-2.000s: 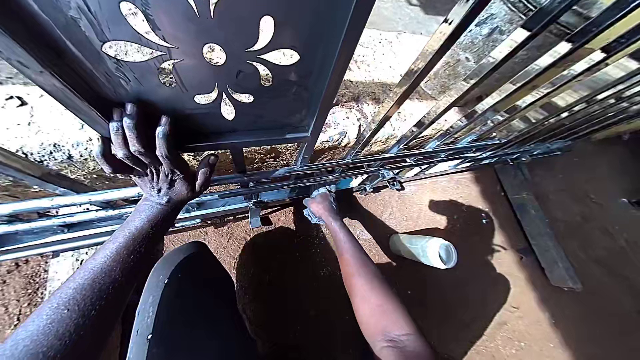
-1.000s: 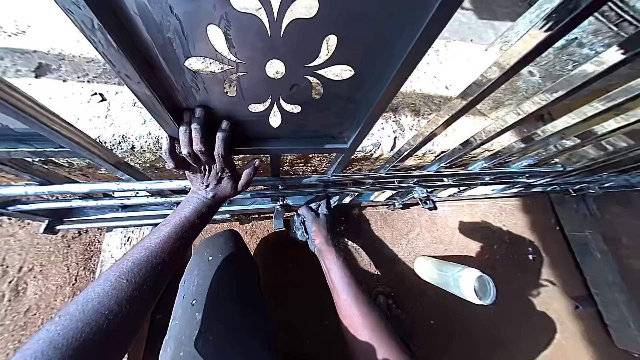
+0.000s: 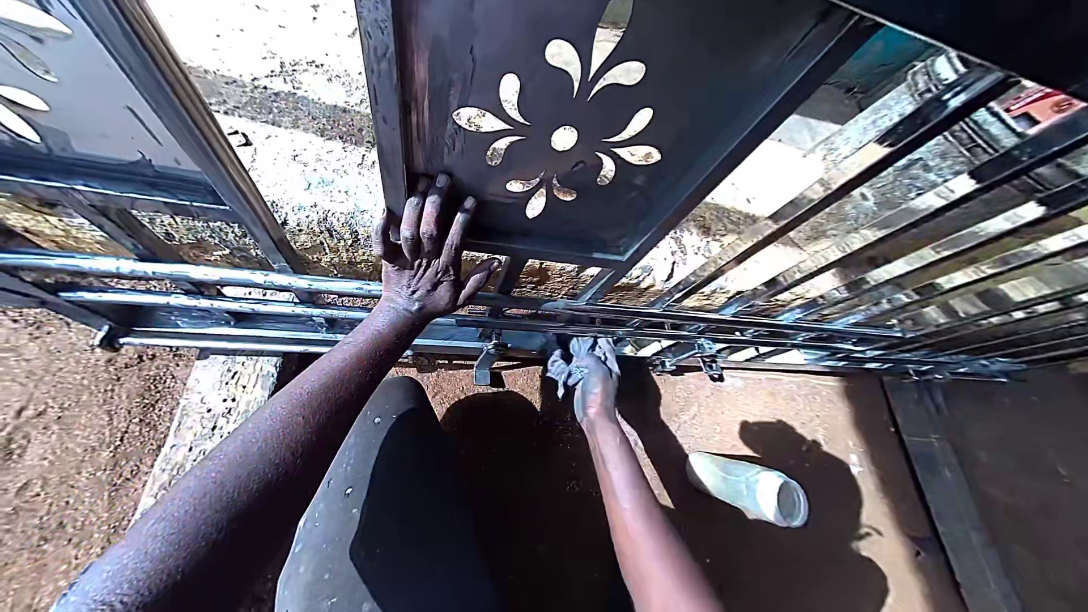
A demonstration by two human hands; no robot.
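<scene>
A dark metal gate panel (image 3: 697, 127) with a cut-out flower pattern stands in front of me. My left hand (image 3: 429, 255) lies with fingers spread over the panel's lower left corner, holding nothing. Lower down and to the right, my right hand (image 3: 595, 387) grips a grey-blue cloth (image 3: 582, 357) against the bottom rail (image 3: 527, 342) of the metal frame. Just left of the cloth a small metal latch piece (image 3: 486, 361) hangs from the rail. Part of the cloth is hidden by my fingers.
A translucent plastic bottle (image 3: 748, 489) lies on the ground to the right. Metal bars (image 3: 850, 195) run off to the right, with another hinge or latch (image 3: 707, 361) on the lower rail. A wooden plank (image 3: 212, 416) lies at left, a dark beam (image 3: 952, 493) at right.
The view has shifted to the left. My left hand stays on the panel's lower corner, and my right hand remains at the lower rail with the cloth.
</scene>
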